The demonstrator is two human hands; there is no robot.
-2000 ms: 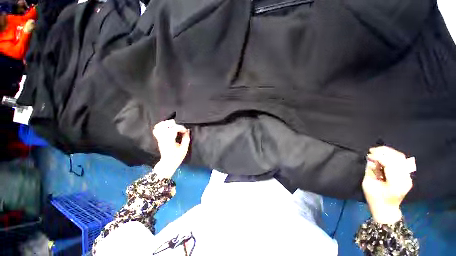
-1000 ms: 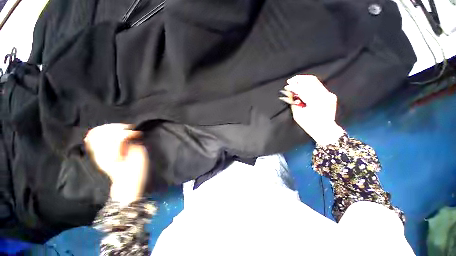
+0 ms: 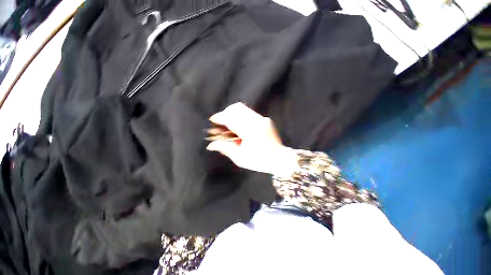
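Note:
A large black garment (image 3: 231, 64) lies spread in front of me, rumpled at its near left part. My right hand (image 3: 247, 137) is over its middle, slightly blurred, with the small thread snips (image 3: 237, 140) inside it; a bit of red and pale points show between the fingers. Whether the fingers touch the cloth I cannot tell. My left hand is not visible; only its patterned sleeve (image 3: 183, 252) shows at the bottom, beside the garment's near edge.
A hanger (image 3: 141, 53) with a pale hook lies on the garment at upper left. More dark cloth (image 3: 16, 215) is at the left edge. The white table (image 3: 401, 45) shows at upper right with a dark hanger-like item and cords. The blue floor (image 3: 420, 177) is at right.
The view has shifted. My right hand has moved left across the garment. My left hand has gone out of sight, leaving its sleeve lower in the picture. The hanger has come into view.

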